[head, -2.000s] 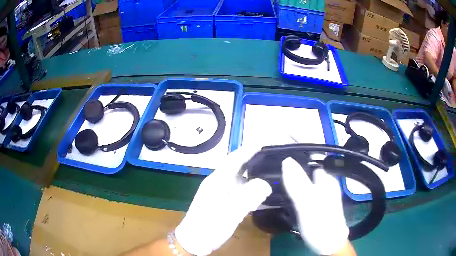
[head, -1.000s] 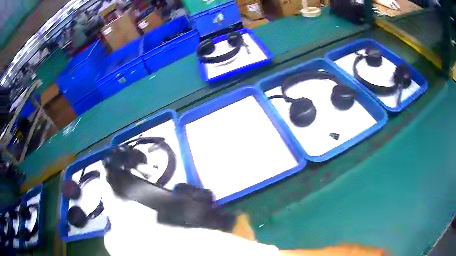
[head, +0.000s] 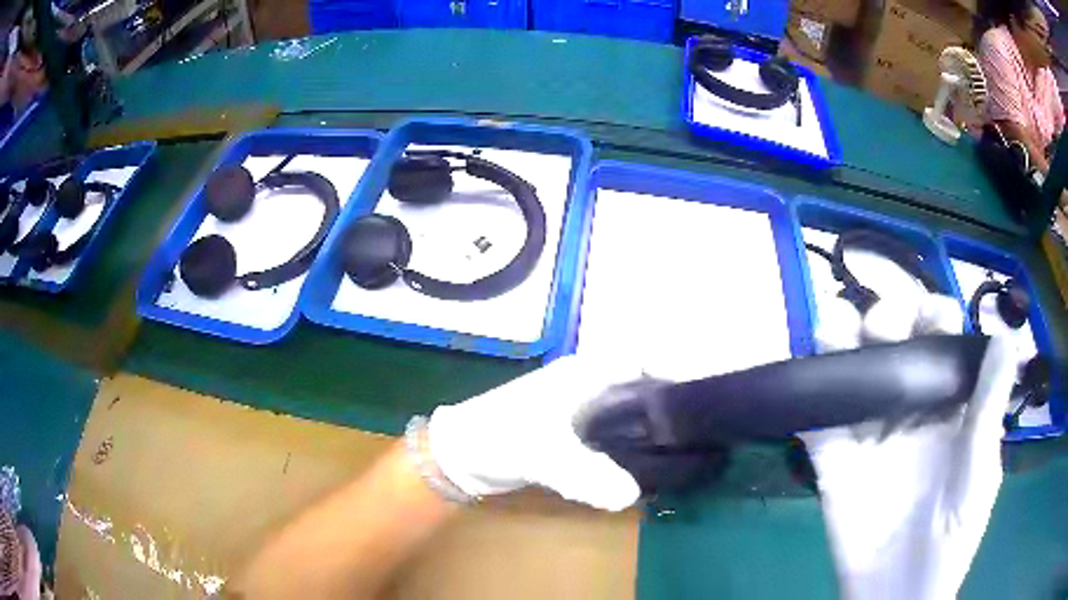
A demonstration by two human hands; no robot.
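A black headset [head: 820, 393] is held up in front of the trays, its broad headband towards me. My left hand [head: 527, 440], in a white glove with a beaded bracelet at the wrist, grips its left end by an ear cup. My right hand [head: 925, 469], also white-gloved, holds the right end, with fingertips showing above the band; its edges are blurred. Part of the headset's underside is hidden by the band and gloves. Behind it lies a blue tray [head: 573, 293] with only a white liner [head: 685, 275] showing.
Blue trays with headsets stand left [head: 225, 328] and right [head: 808, 217]; another tray [head: 834, 152] lies on the far bench. Brown cardboard [head: 223, 481] covers the near left edge. Blue bins [head: 603, 16], cartons [head: 914, 53], a small fan [head: 958, 88] and a seated person [head: 1019, 82] are behind.
The view has swung back from its tilted angle. The headset, earlier raised over the left trays, is now at centre right with its headband stretched sideways. Both gloves now show on it.
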